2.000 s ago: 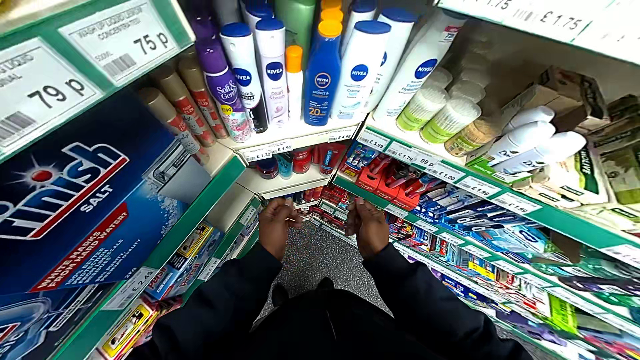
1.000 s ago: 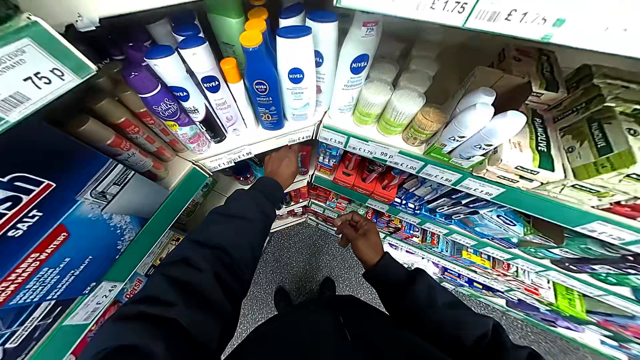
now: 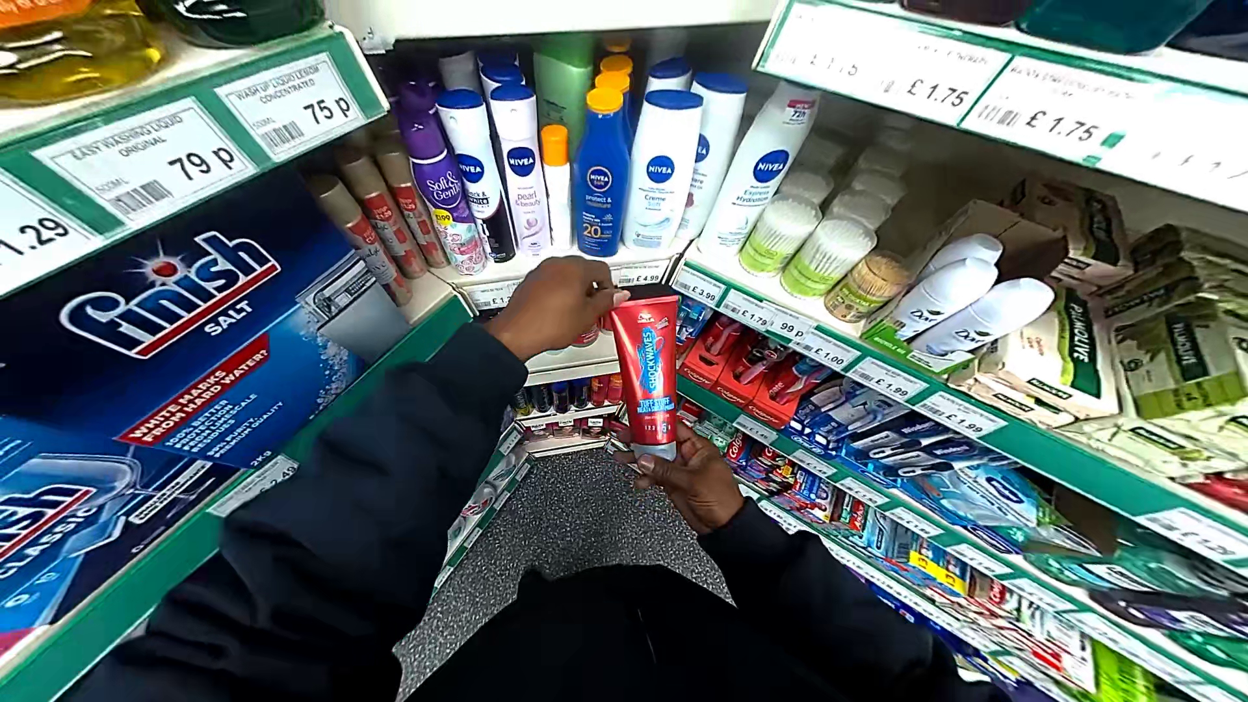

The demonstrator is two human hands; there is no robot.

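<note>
A red Wella Shockwaves hair gel tube (image 3: 647, 375) is held upright between both hands, its front label facing me. The fingertips of my left hand (image 3: 558, 307) pinch its dark top end. My right hand (image 3: 694, 476) grips the grey end at the bottom. Behind and above the tube, Nivea bottles, including a blue sun lotion bottle (image 3: 601, 175) and a white lotion bottle (image 3: 662, 171), stand on the corner shelf. A purple spray can (image 3: 439, 180) stands to their left.
Large blue Finish salt boxes (image 3: 185, 331) fill the left shelf. On the right shelf stand cotton bud tubs (image 3: 827, 255), white Dove bottles (image 3: 985, 314) and Palmolive packs (image 3: 1053, 356). Toothbrush packs (image 3: 848, 414) lie below. Shelf edges with price labels close in on both sides, above grey speckled floor (image 3: 556, 526).
The red tube is now between both hands; a second ago my left hand reached in under the corner shelf edge and my right hand held no visible item.
</note>
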